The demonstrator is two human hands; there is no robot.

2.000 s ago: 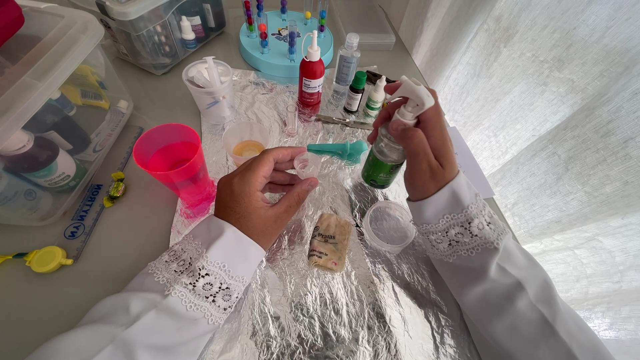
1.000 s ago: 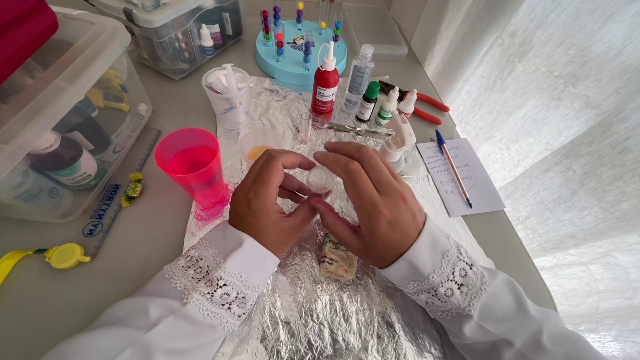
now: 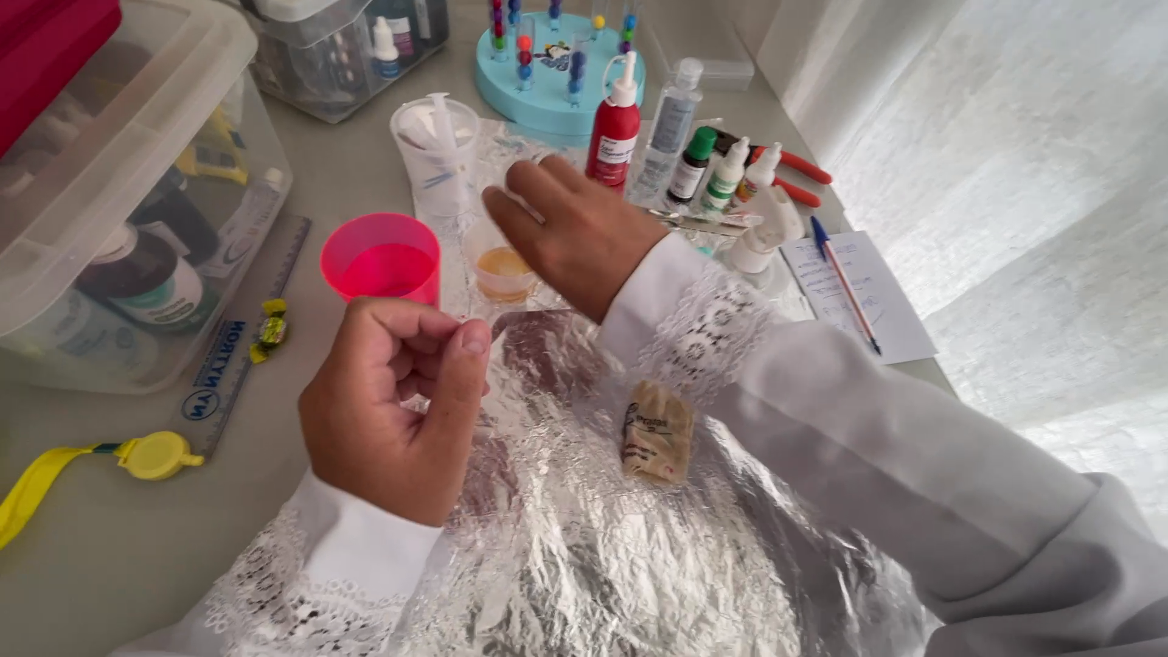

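My left hand (image 3: pixel 401 401) is raised in front of a pink plastic cup (image 3: pixel 383 265) of liquid, its thumb and fingertips pressed together; whether something small is between them cannot be told. My right hand (image 3: pixel 570 237) reaches over the crumpled aluminum foil (image 3: pixel 584 529), beside a small clear cup of yellowish liquid (image 3: pixel 505 274) and below a red squeeze bottle (image 3: pixel 616 132); its fingers are bent and their tips partly hidden. On the foil, under the right cuff, lies a beige printed packet (image 3: pixel 657 433). A spray bottle with a white head (image 3: pixel 762 233) is behind the right forearm.
A clear storage box (image 3: pixel 137 237) and a ruler (image 3: pixel 246 347) are at the left. A white cup with a syringe (image 3: pixel 436 155), a blue round stand (image 3: pixel 558 78), small dropper bottles (image 3: pixel 726 173) and red-handled pliers (image 3: pixel 794 169) stand or lie behind. A pen (image 3: pixel 847 283) rests on paper at the right.
The spray bottle was in my right hand two seconds ago and is now out of it. My hands, together over the foil a second ago, are apart; the right has moved forward.
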